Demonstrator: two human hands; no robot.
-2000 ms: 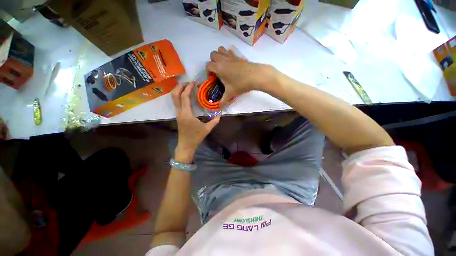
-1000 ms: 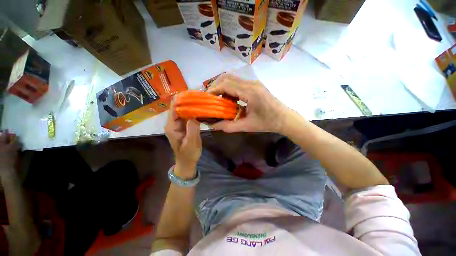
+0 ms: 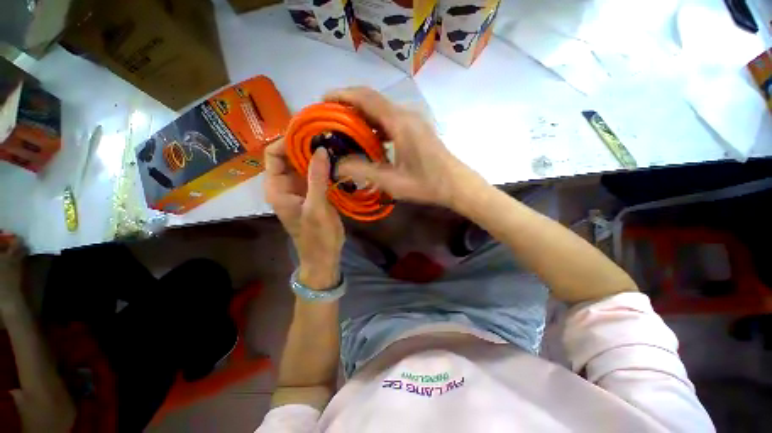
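An orange coiled cable (image 3: 354, 127) is held up over the table's front edge, its round face towards me. Black plug parts (image 3: 332, 149) sit in the middle of the coil. My left hand (image 3: 309, 199) grips the coil's left side, with the thumb on the black parts. My right hand (image 3: 406, 156) grips the right side, with its thumb inside the coil. A thin tan band shows near the right thumb. An orange and dark retail box (image 3: 216, 144) lies on the table left of the coil, close to my left hand.
Several printed retail boxes (image 3: 394, 32) stand at the back. A brown carton (image 3: 148, 51) is at the back left, another orange box (image 3: 32, 127) at the far left. A yellow-green tool (image 3: 608, 139) lies on the right by the table edge (image 3: 542, 176). A person's arm (image 3: 30, 338) shows at the left.
The coil went from low at the table edge in clear plastic, to raised edge-on, to face-on now. Both hands have shifted around it, and the thumbs now press at its middle.
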